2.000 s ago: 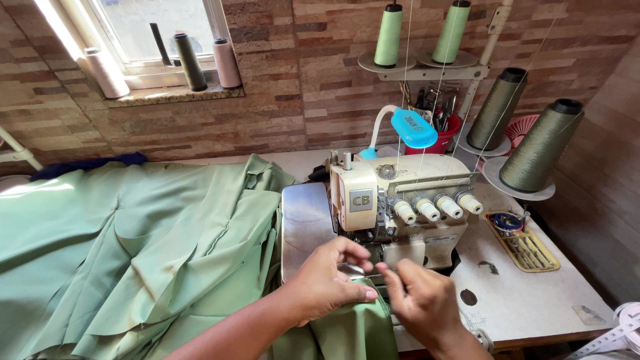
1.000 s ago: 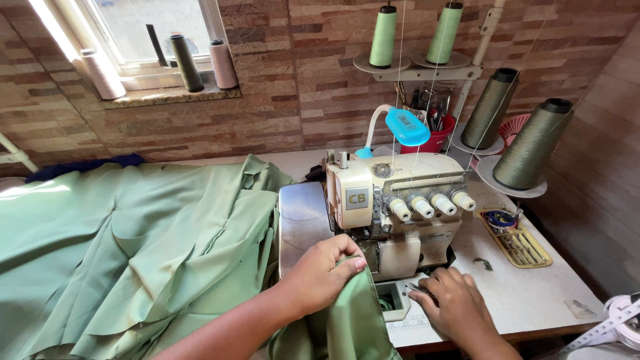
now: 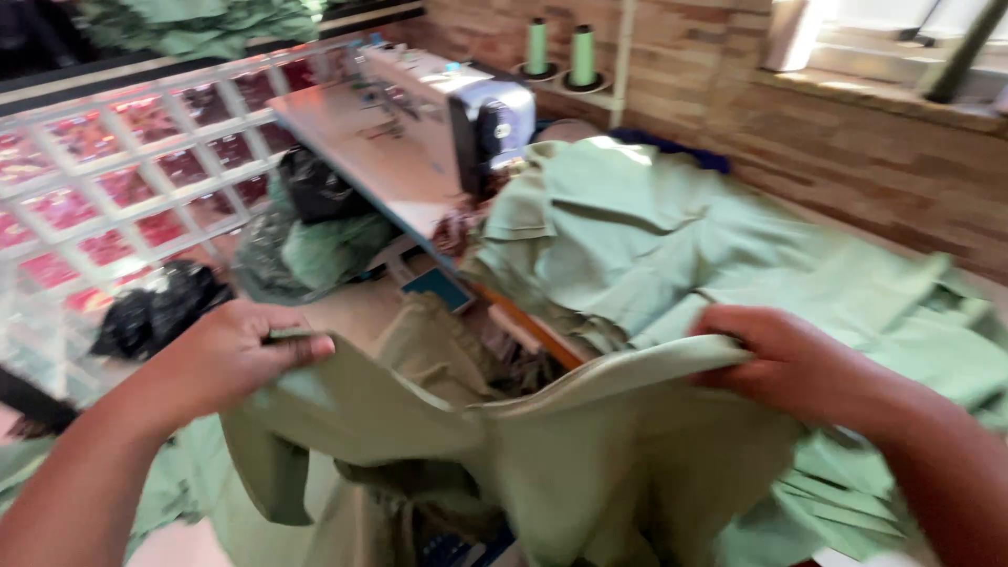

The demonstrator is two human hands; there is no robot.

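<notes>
A green fabric piece hangs stretched between my two hands, its upper edge sagging in the middle. My left hand pinches one end of that edge at the left. At the right, my right hand grips the other end. Behind my right hand lies a pile of light green fabric on the table. The lower part of the held piece runs out of view, and the picture is somewhat blurred.
A sewing machine stands on a white table at the back. Left of it are a white lattice, a black plastic bag and clear bags. Green thread cones stand by the brick-patterned wall. More green fabric lies low at both sides.
The view has swung far left, away from the overlock machine. My right hand, earlier beside that machine, now grips green fabric, and both hands hold it spread apart.
</notes>
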